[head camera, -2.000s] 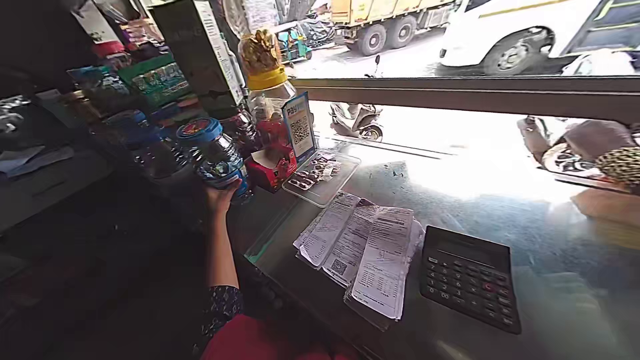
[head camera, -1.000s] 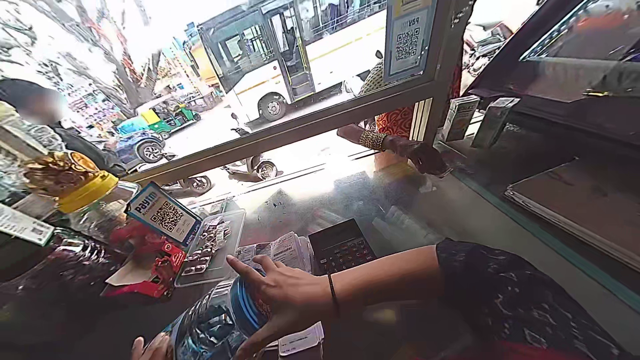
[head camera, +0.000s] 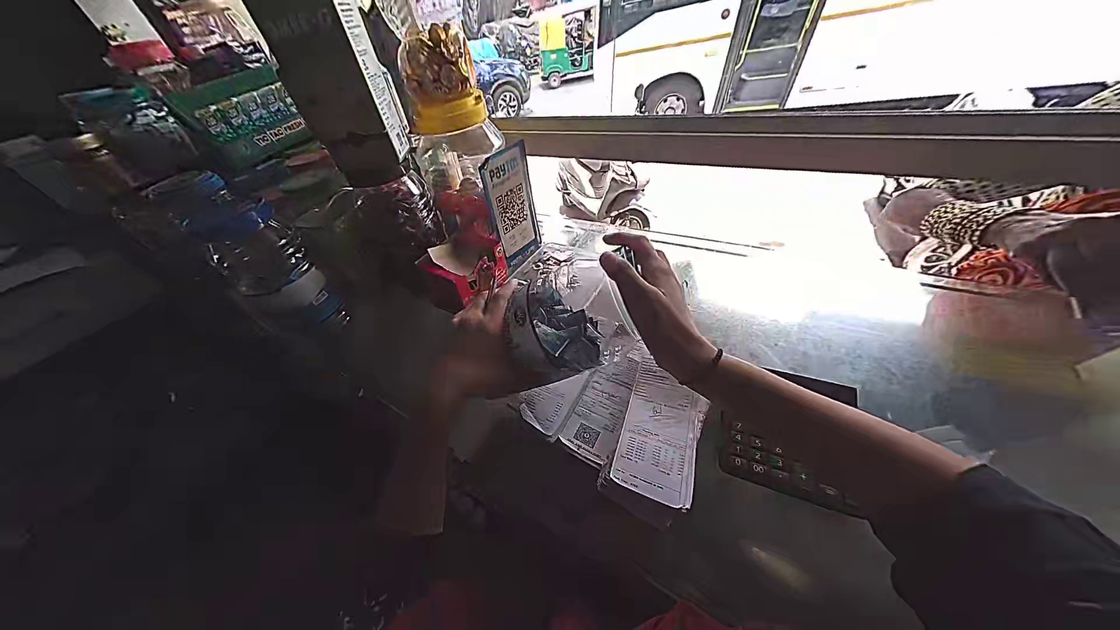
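Note:
A clear plastic jar (head camera: 522, 337) of small dark packets (head camera: 569, 334) lies tilted over the counter. My left hand (head camera: 479, 346) grips its left side. On the right, my right hand (head camera: 656, 306) is raised with thumb and fingers spread; a small dark thing shows between them, and whether it is held cannot be told. Below the jar, printed paper slips (head camera: 656, 437) lie in a stack. A black calculator (head camera: 766, 459) is partly hidden under my right forearm. Behind the jar is a clear plastic tray (head camera: 569, 249), mostly covered.
A payment QR stand (head camera: 512, 206) and a red box (head camera: 468, 271) stand behind my left hand, near a yellow-lidded jar (head camera: 451, 114). More jars (head camera: 271, 262) are at the left. A metal window rail (head camera: 787, 153) crosses the back. Another person's arm (head camera: 989, 219) is at the far right.
My right hand was on the jar's blue lid and is now raised beside the jar, off the lid. The view has swung to the left since one second ago.

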